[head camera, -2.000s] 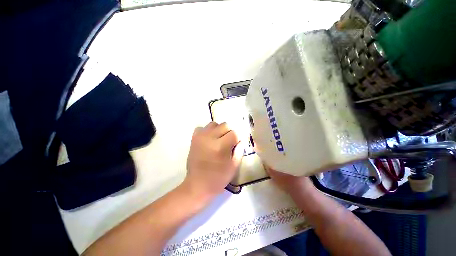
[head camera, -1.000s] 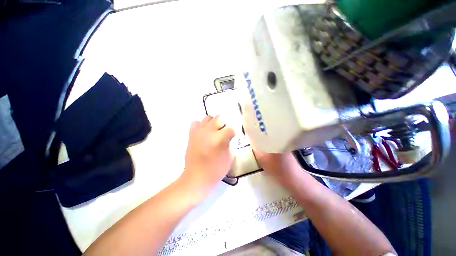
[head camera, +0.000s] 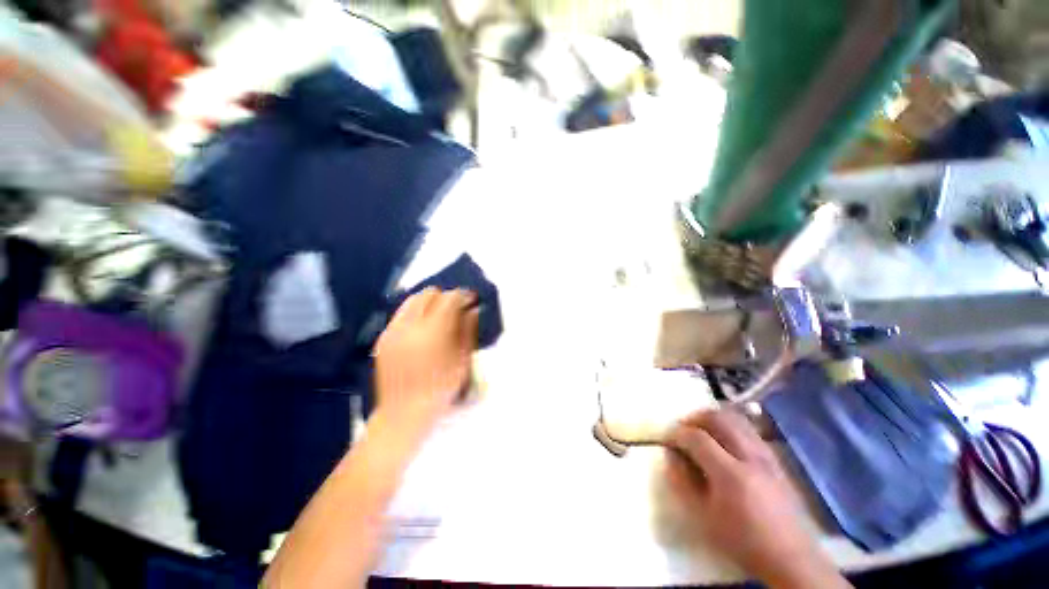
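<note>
The picture is blurred. My left hand (head camera: 420, 351) is on the small pile of dark navy cut pieces (head camera: 481, 301) at centre left, fingers bent over it; whether it grips a piece is unclear. My right hand (head camera: 730, 477) lies at the front edge of the pale needle plate (head camera: 644, 403), fingers curled; I cannot tell if anything is under them. The sewing machine's metal foot area (head camera: 794, 328) is just above and right of my right hand. A stack of grey-blue pieces (head camera: 868, 460) lies right of it.
Large navy panels (head camera: 276, 426) with a pale patch (head camera: 299, 299) cover the left side. A purple object with a round grille (head camera: 98, 374) is far left. Dark red-handled scissors (head camera: 998, 474) lie at the right. A tall green tube (head camera: 794, 115) stands above the machine. Mixed clutter lines the back.
The view has swung and widened. My left hand has left the needle area and moved left to the dark pile. My right hand is now at the plate's front edge, no longer behind the machine head.
</note>
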